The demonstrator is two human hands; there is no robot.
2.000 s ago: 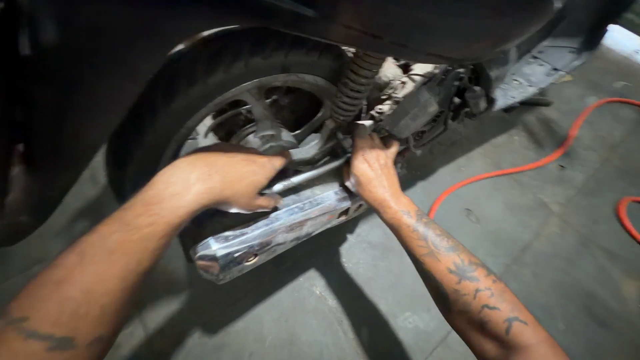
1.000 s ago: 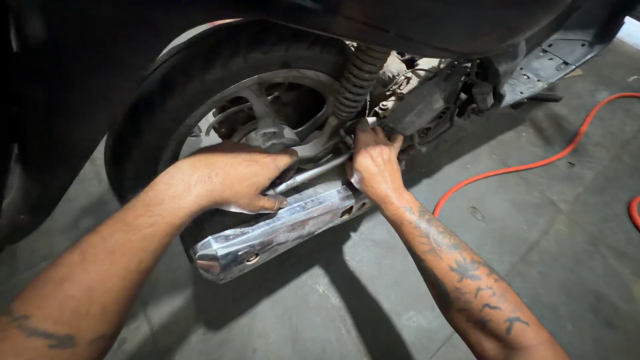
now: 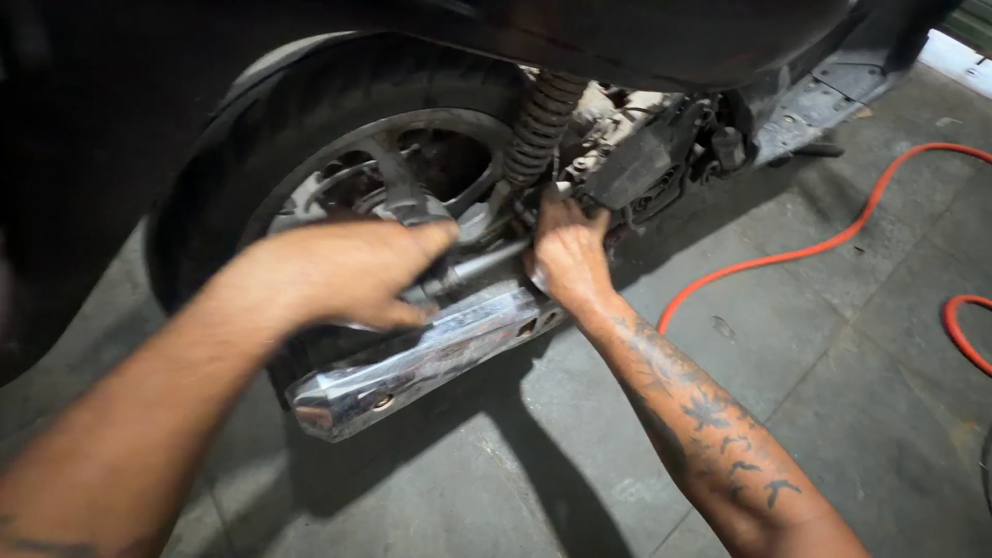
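Observation:
My left hand [image 3: 349,267] is at the near end of a metal tool bar [image 3: 488,262], beside the hub of a scooter's rear wheel [image 3: 395,167]. Its thumb and fingers are spread around the tool end, and motion blurs them. Low behind the shock absorber spring [image 3: 545,128], my right hand [image 3: 572,252] is closed around the bar's far end, whose tip is hidden by the fingers. Just below both hands lies the chrome heat shield of the exhaust muffler [image 3: 434,337], with a round hole near its end.
Dark scooter bodywork [image 3: 620,39] overhangs the wheel. Engine parts and a dark cover [image 3: 632,170] sit right of the spring. An orange hose [image 3: 790,254] curves over the grey tiled floor [image 3: 876,403] at the right.
My left hand has opened somewhat at the near end of the tool, its thumb and fingers farther apart. The right hand stays in about the same place.

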